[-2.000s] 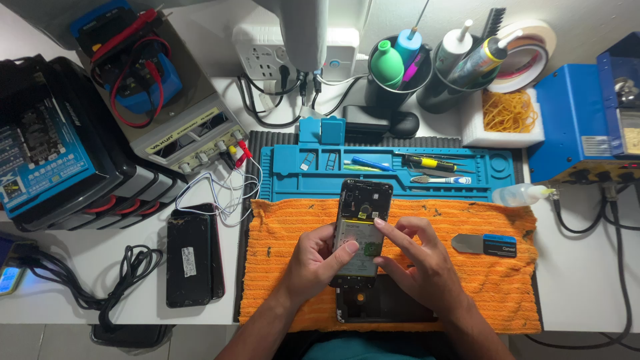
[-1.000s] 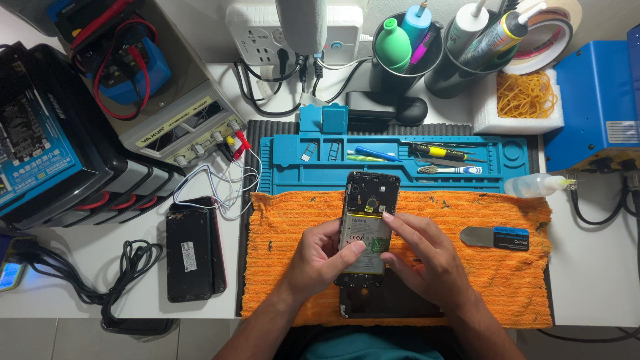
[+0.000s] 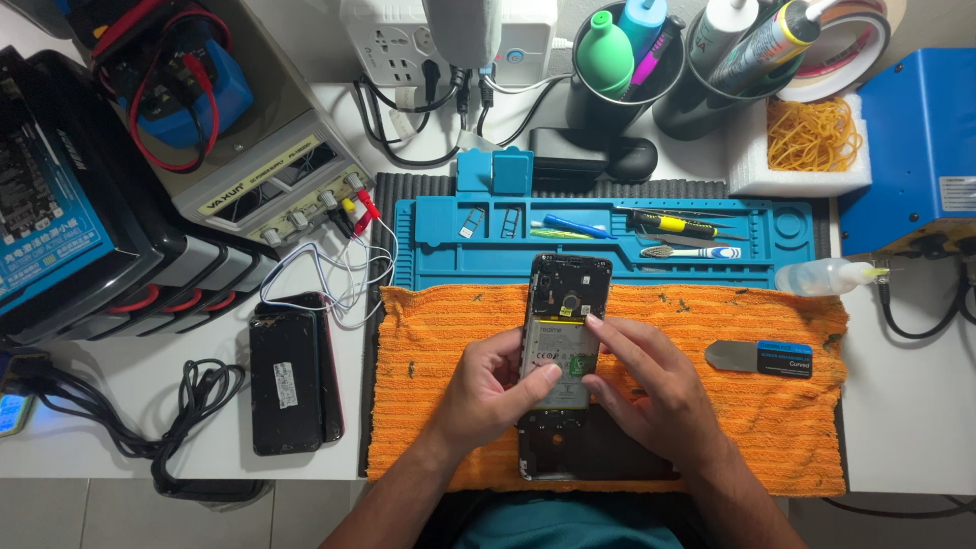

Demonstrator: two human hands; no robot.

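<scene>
An opened smartphone (image 3: 570, 290), its battery (image 3: 560, 339) and upper black cover exposed, is held above an orange cloth (image 3: 435, 366). My left hand (image 3: 488, 385) grips its left edge, thumb across the battery. My right hand (image 3: 656, 381) is at the right edge, index fingertip touching beside the yellow strip at the battery's top; whether it bears any weight I cannot tell. Under the phone and my right hand lies a dark phone back cover (image 3: 610, 450), partly hidden. A thin metal pry blade with a black and blue handle (image 3: 784, 358) rests on the cloth at right.
Behind the cloth, a teal silicone tray (image 3: 473, 259) holds SIM trays, a screwdriver (image 3: 675, 224) and a brush (image 3: 690, 252). More phones (image 3: 286, 381) lie left, below a DC power supply (image 3: 267, 183) and its leads. A plastic needle bottle (image 3: 820, 276) lies at the back right.
The phone and both hands keep nearly the same pose. The view has shifted closer to the bench.
</scene>
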